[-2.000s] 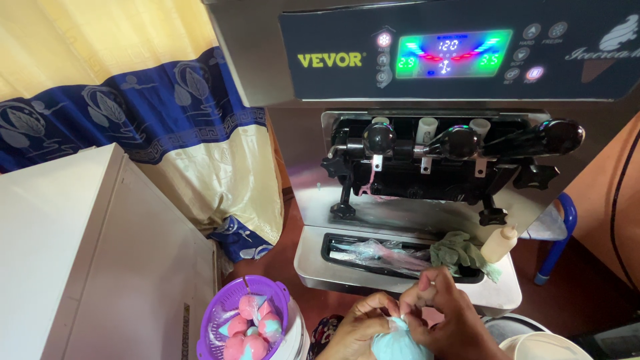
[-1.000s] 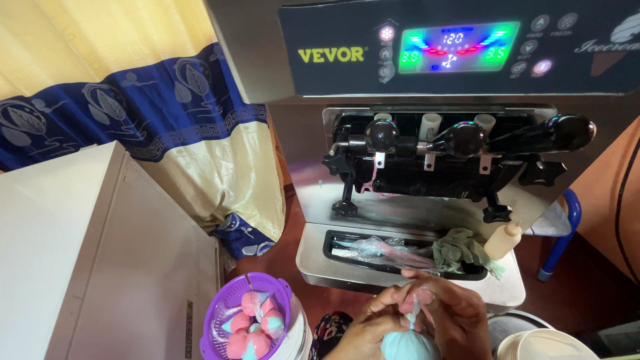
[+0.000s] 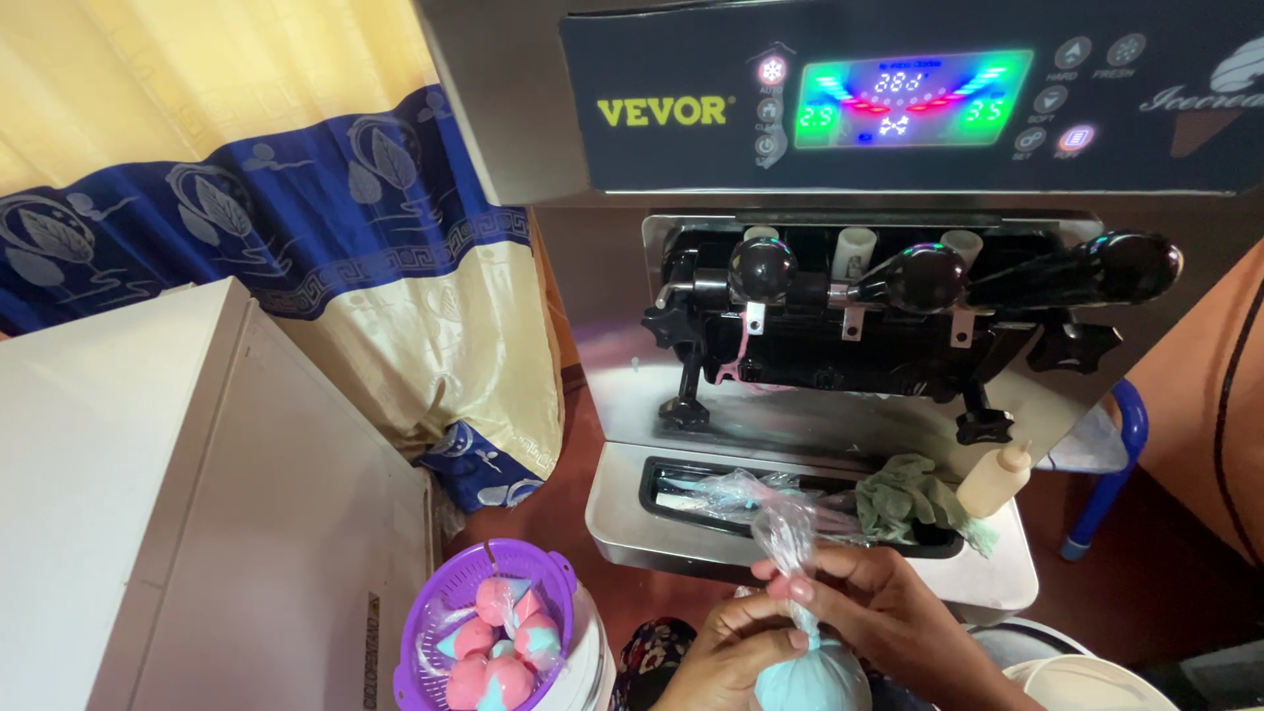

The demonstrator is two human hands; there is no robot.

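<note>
My left hand and my right hand pinch the twisted neck of a clear plastic bag filled with pale blue ice cream, at the bottom middle. The bag's loose top stands up above my fingers. Behind it is the drip tray of a Vevor soft-serve machine, holding crumpled clear plastic and a green cloth. A cream squeeze bottle stands at the right of the tray. Lower left, a purple plastic basket holds several tied bags of pink and blue ice cream.
A white cabinet or chest fills the left side, before a blue and cream curtain. The machine's black draw handles jut out above the tray. Pale round containers are at the lower right, with a blue-legged stool behind.
The bag's loose plastic top now stands up above my fingers. My right hand has shifted on the neck, with its fingers pointing left. The machine's display reading has changed.
</note>
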